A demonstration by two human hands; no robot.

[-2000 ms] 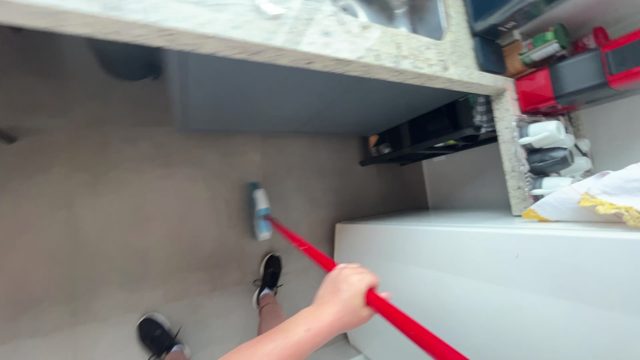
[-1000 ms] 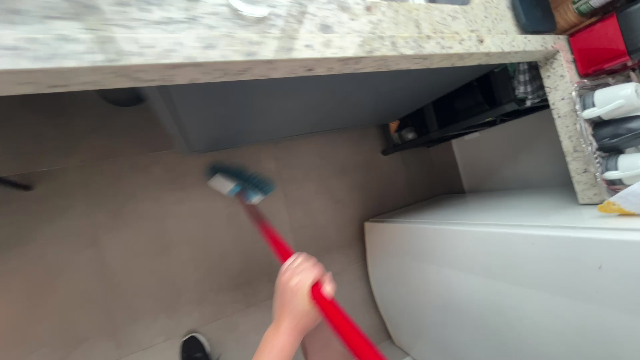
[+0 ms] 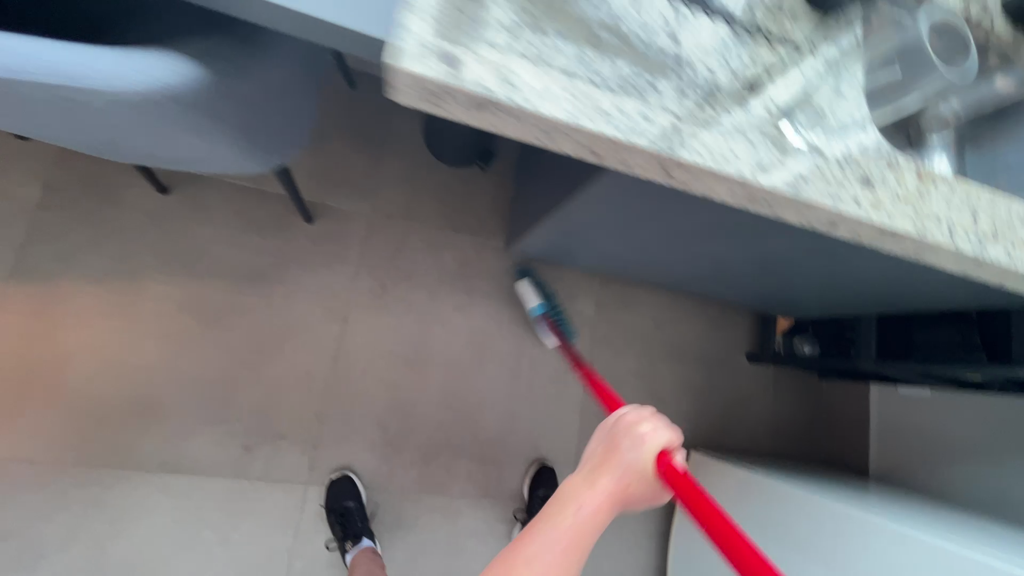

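Observation:
My left hand [image 3: 636,456] is closed around the red handle [image 3: 712,520] of a broom, right of the middle of the view. The handle slants from the lower right corner up to the broom head [image 3: 540,308], which is white and light blue with dark teal bristles. The head is on the grey tiled floor [image 3: 400,360], close to the corner of a grey cabinet panel [image 3: 656,232]. My right hand is not in view, and the upper end of the handle runs out of the frame.
A speckled stone countertop [image 3: 680,104] with a clear container [image 3: 912,64] juts in above. A grey chair [image 3: 200,112] stands upper left, beside a dark round bin [image 3: 458,142]. A black rack [image 3: 896,352] and a white appliance [image 3: 824,512] are at right. My black shoes [image 3: 348,512] are below.
The view has shifted left along the counter, bringing the chair into sight. The broom head now lies near the cabinet panel's corner, turned differently from a second ago. My left hand has kept its grip.

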